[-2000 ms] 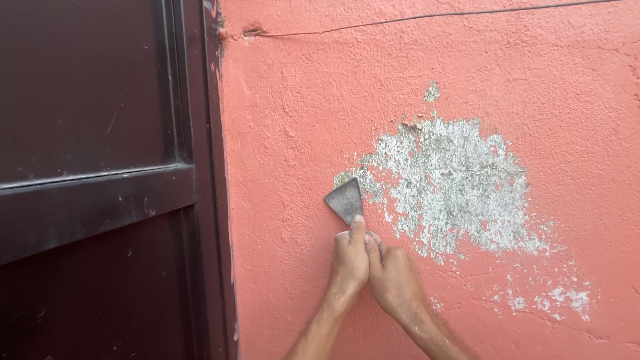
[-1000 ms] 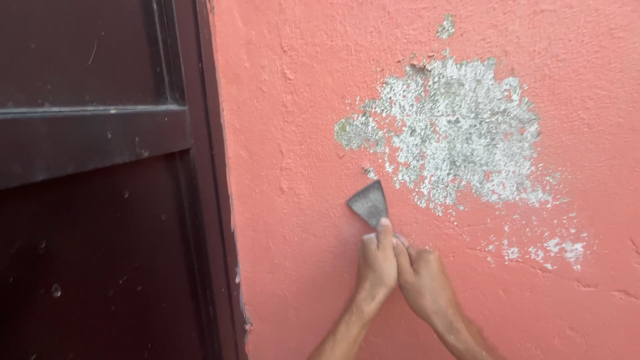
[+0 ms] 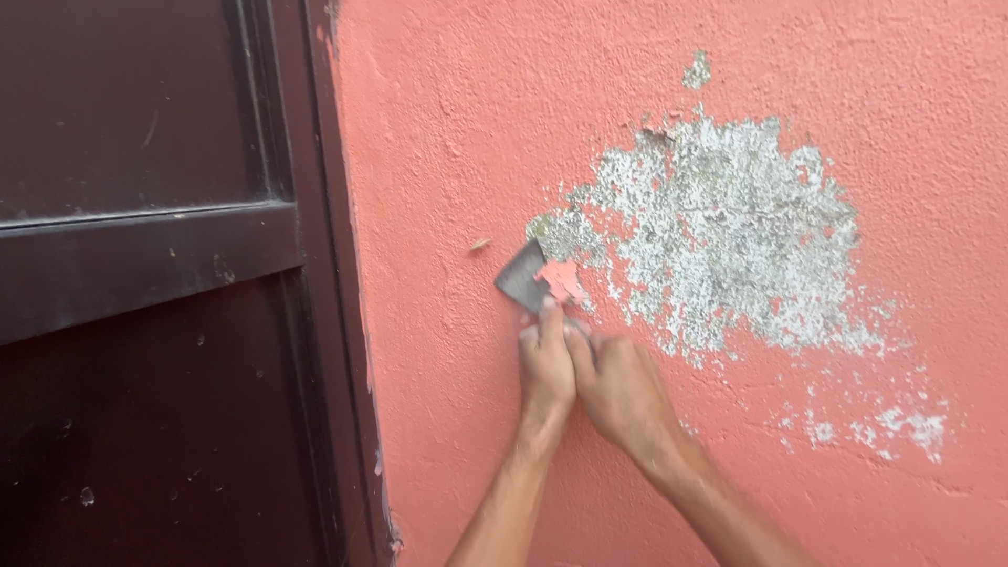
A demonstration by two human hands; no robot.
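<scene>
Both my hands are closed around the handle of a paint scraper, its dark metal blade angled up and left against the pink wall. My left hand has its thumb up near the blade. Just right of it, my right hand wraps the lower handle, which the fingers mostly hide. A flake of pink paint lies at the blade's right edge. Up and to the right spreads a bare patch of whitish grey plaster, its left tip just above the blade.
A dark brown metal door with its frame stands along the left side. A small blurred chip shows left of the blade. Smaller bare spots mark the wall at the lower right.
The scraper, held in both hands, has moved up from below the patch's left tip to close against it. The pink flake beside the blade was not visible before.
</scene>
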